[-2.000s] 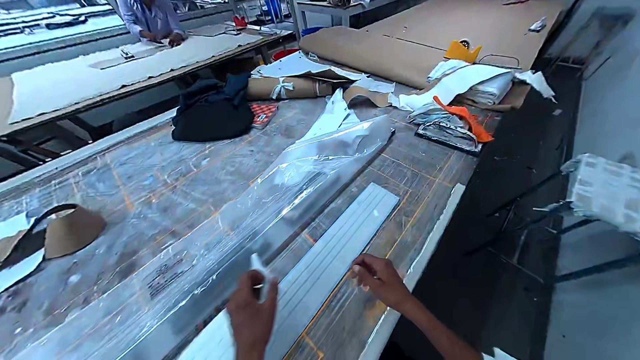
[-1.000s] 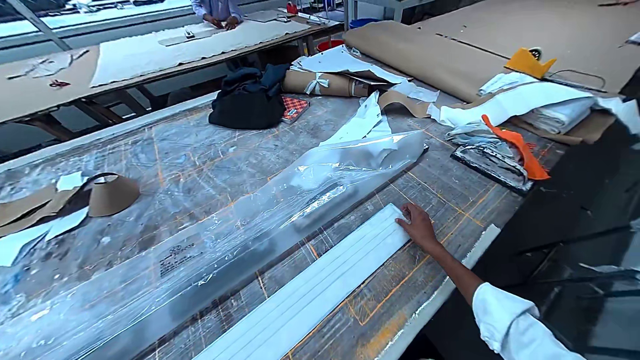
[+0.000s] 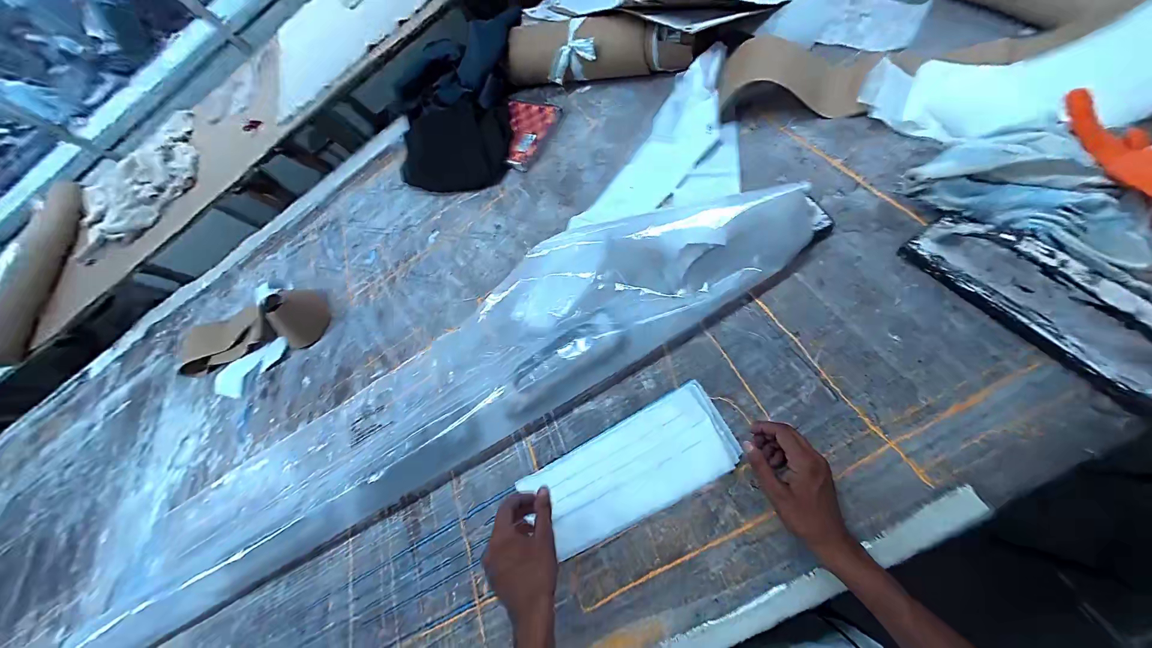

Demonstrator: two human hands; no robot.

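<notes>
A folded piece of white cloth (image 3: 634, 472) lies on the marked worktable, a short rectangle with several lines along it and layered edges at its right end. At its lower left corner, my left hand (image 3: 524, 558) pinches the cloth edge between thumb and fingers. My right hand (image 3: 796, 486) is beside the right end with fingers curled; a thin thread seems to run near its fingertips, and whether it grips anything cannot be told. Just beyond the cloth, a long clear plastic sheet (image 3: 432, 405) stretches diagonally across the table.
Brown paper scraps (image 3: 301, 317) lie at the left. Farther back are a dark cloth bundle (image 3: 454, 135), a red patterned item (image 3: 531, 130) and a tied brown paper roll (image 3: 612, 49). Folded pale fabric (image 3: 1035, 193) and an orange object (image 3: 1111, 148) are at the right.
The white cloth was a long strip before and is now folded much shorter. My left hand, out of view one second ago, is back at its left end. The view has turned and moved closer.
</notes>
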